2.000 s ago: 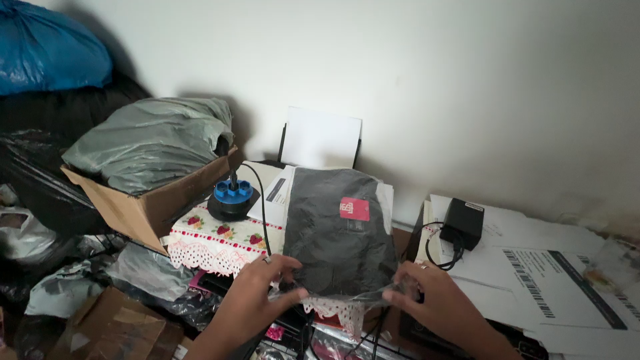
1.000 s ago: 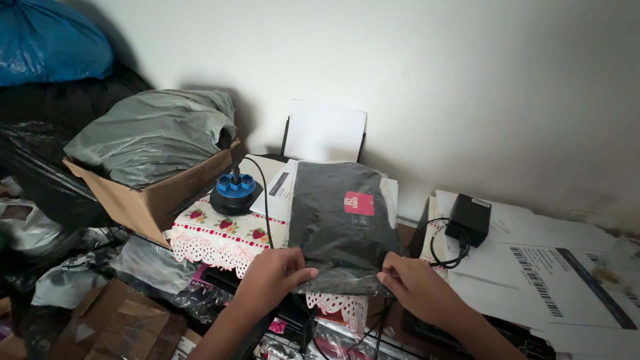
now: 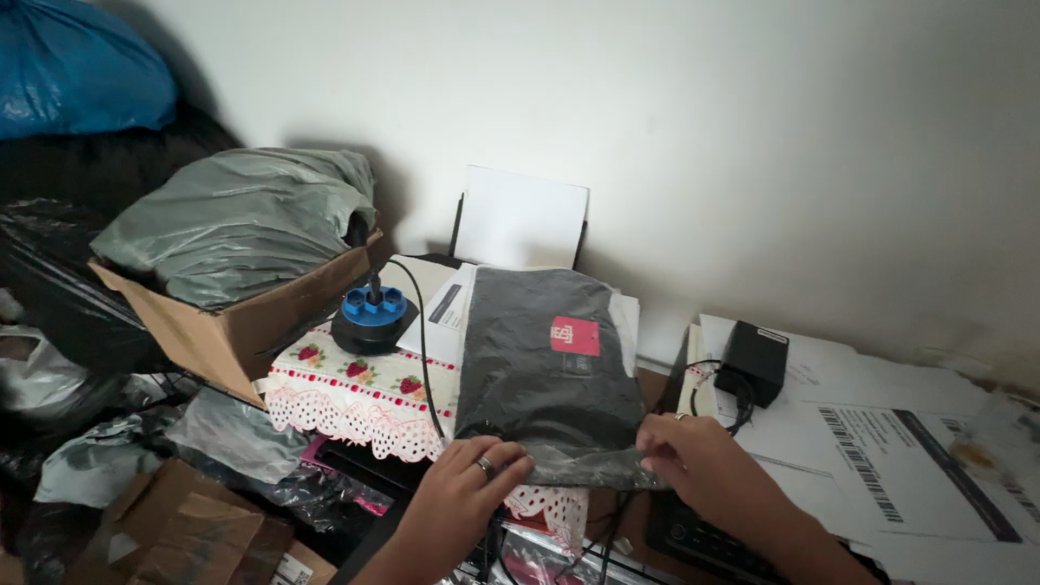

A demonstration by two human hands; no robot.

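Observation:
A dark folded garment in a clear plastic bag (image 3: 540, 398), with a red tag near its upper right, lies over papers and a lace-edged cloth (image 3: 382, 390). My left hand (image 3: 475, 487) rests with bent fingers on the bag's near left corner; whether it grips the plastic is unclear. At the near right corner my right hand (image 3: 691, 455) pinches the bag's edge between thumb and fingers. Left of the bag stands a round power socket block (image 3: 370, 321), blue on top and black below, with a plug and cable in it.
A cardboard box (image 3: 236, 341) holding a grey-green plastic bag (image 3: 244, 219) stands at left. A printer's paper sheet (image 3: 520, 213) rises behind. To the right, a black power adapter (image 3: 754, 361) sits on printed papers (image 3: 918, 471). Crumpled plastic bags and cardboard (image 3: 171, 520) fill the lower left.
The clear strip along the bag's near edge, spread between both hands two seconds ago, now looks folded in against the garment. My left hand now lies flatter over the near left corner.

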